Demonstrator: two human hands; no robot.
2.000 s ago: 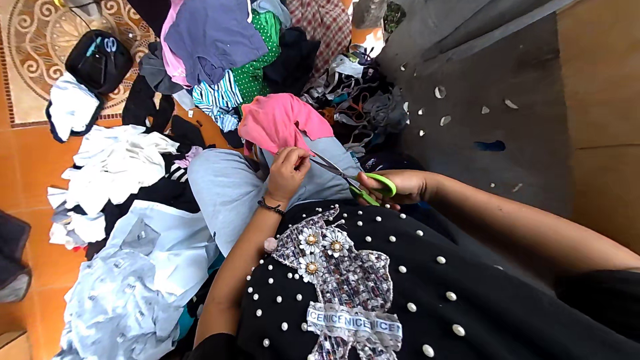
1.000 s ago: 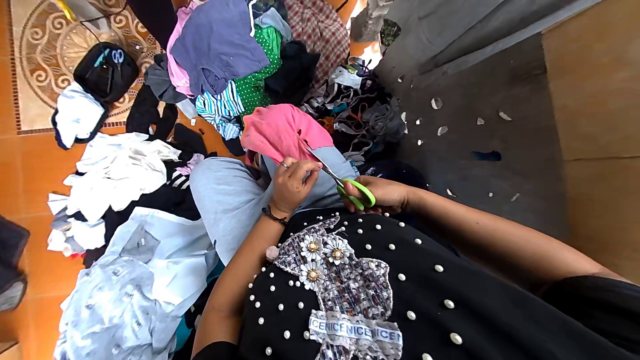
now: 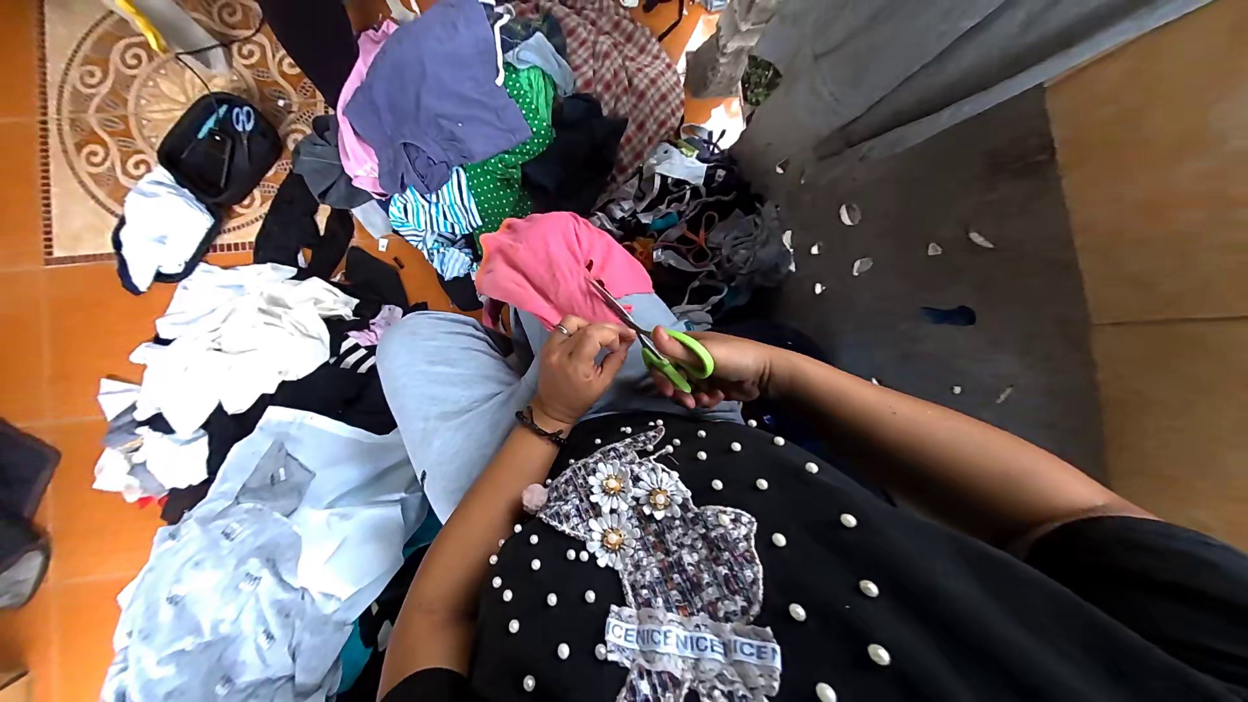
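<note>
A pink cloth [image 3: 565, 263] lies over my lap on light blue trousers [image 3: 444, 390]. Green-handled scissors [image 3: 673, 363] are in my right hand [image 3: 717, 366], fingers through the handle loops, with the blades pointing up and left over the pink cloth's lower right part. Close to the blades, my left hand [image 3: 583, 366] has its thumb and index finger pinched together at the cloth's near edge; what is between the fingertips is too small to make out. A dark braided bracelet [image 3: 539, 427] is around my left wrist.
White garments [image 3: 244, 331] and a pale patterned cloth [image 3: 244, 565] lie on the left. Beyond my lap are a heaped purple-grey garment [image 3: 429, 93] and a pile of dark scraps [image 3: 721, 234]. A black pouch [image 3: 219, 146] with small scissors sits upper left. Pale scraps dot the grey surface [image 3: 975, 361] on the right.
The scissors have shifted over the pink cloth, and my left hand has moved slightly relative to them. My right hand keeps hold of the scissors throughout.
</note>
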